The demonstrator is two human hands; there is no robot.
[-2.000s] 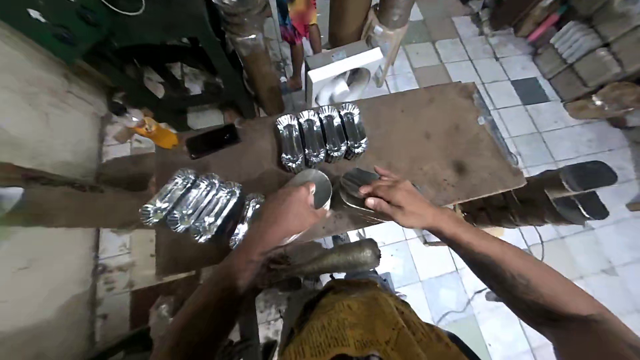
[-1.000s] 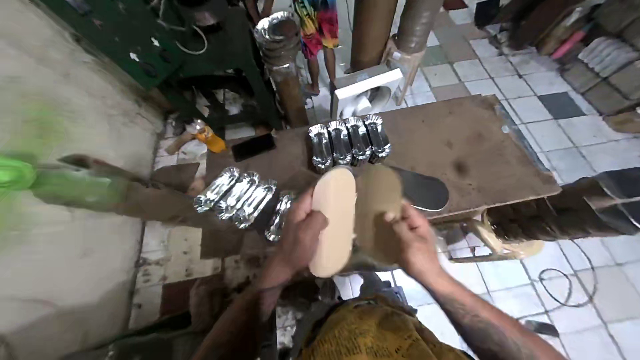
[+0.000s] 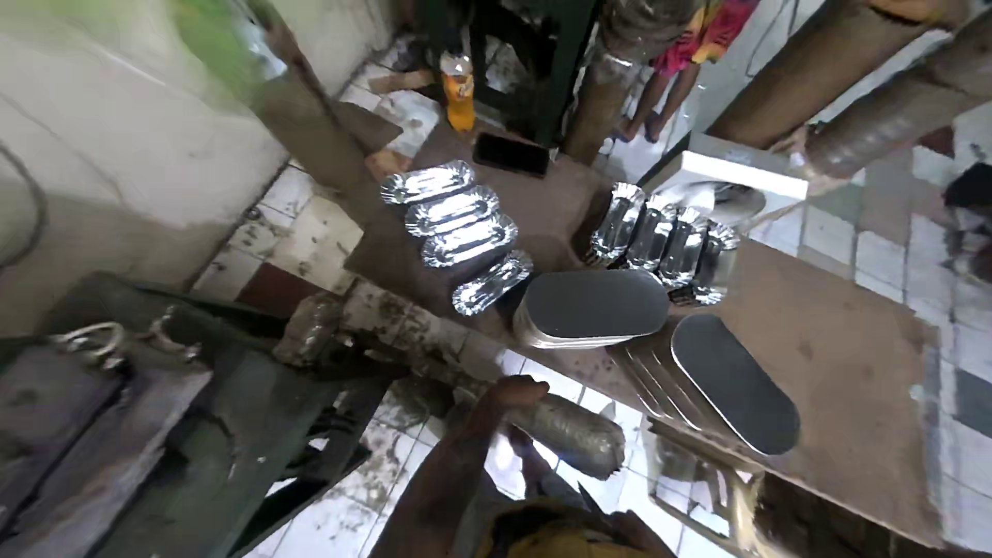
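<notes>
My left hand (image 3: 519, 392) is on a thick bar wrapped in clear film or tape (image 3: 577, 435), below the table's near edge, and appears to grip it; its fingers are dark and partly hidden. My right hand cannot be made out. On the brown table (image 3: 845, 341) lies a stack of oval boards with dark grey tops (image 3: 595, 304). To its right is a fanned row of similar boards, with a dark grey one (image 3: 735, 384) uppermost. Stacks of crimped silver foil trays stand at the left (image 3: 463, 240) and behind the boards (image 3: 683, 246).
A dark phone (image 3: 511, 154) and a bottle of orange drink (image 3: 459, 93) are at the table's far left. A white-framed fan (image 3: 744, 174) stands behind the table. Another person's legs (image 3: 659, 101) show beyond. A dark green metal machine (image 3: 256, 418) fills the lower left.
The two oval boards held up a second ago are out of my hands. A stack of grey-topped boards now shows beside the fanned ones. The view has swung left toward the green machine.
</notes>
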